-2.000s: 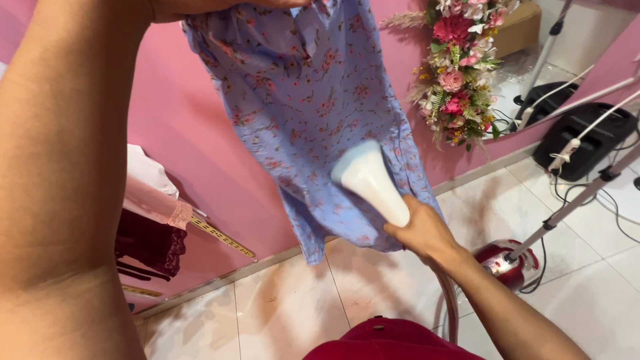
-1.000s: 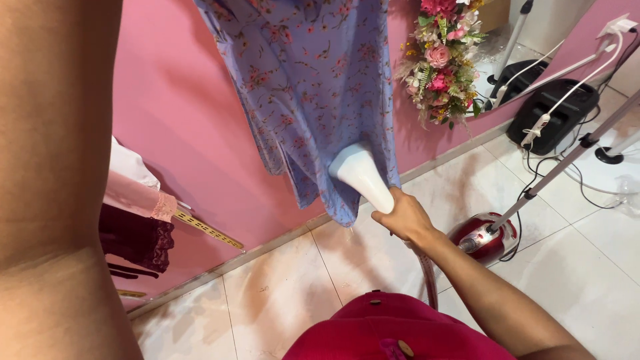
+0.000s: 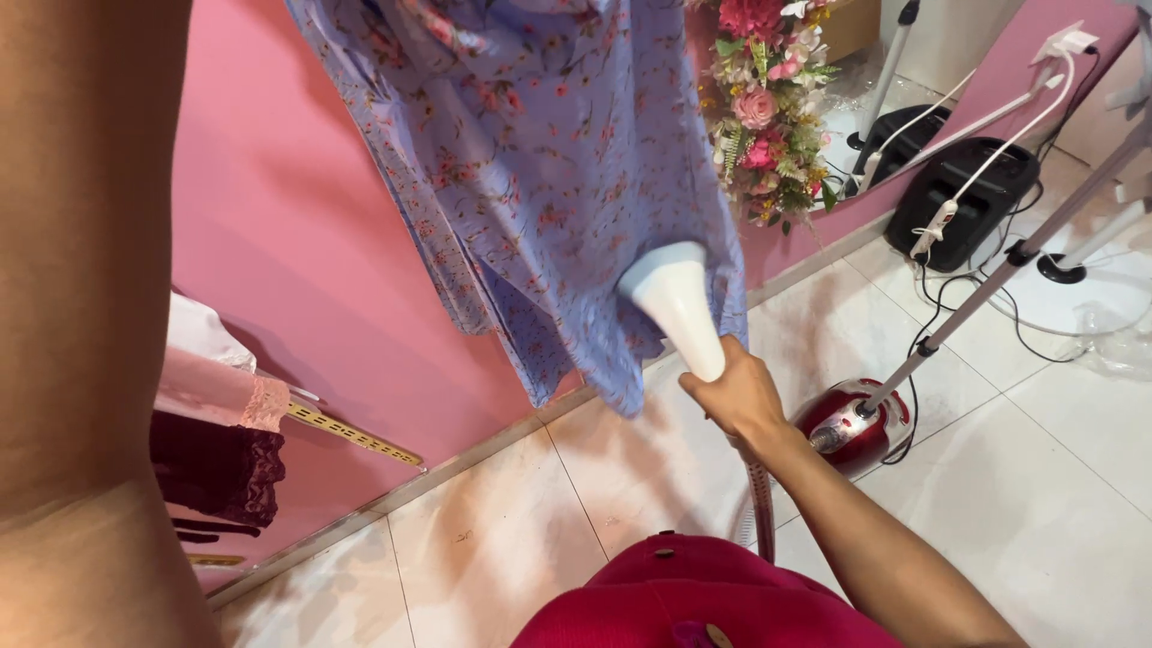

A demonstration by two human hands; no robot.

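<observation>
My right hand grips the white handle of a garment steamer head. The steamer's wide pale face lies against the lower part of a blue floral garment, close to its right edge. The garment hangs in front of the pink wall, its top cut off by the frame and its hem loose. A hose runs down from below my right hand. My left arm is raised along the left side of the view; the left hand itself is out of frame.
The red steamer base with its pole stands on the tiled floor at right. Behind it are a black speaker, cords and a mirror. Artificial flowers hang on the wall. Garments hang beside a perforated metal strip at left.
Two seconds ago the fingers of my left hand showed at the garment's top; they are now out of view. The steamer head has shifted a little across the garment's lower part, still in my right hand.
</observation>
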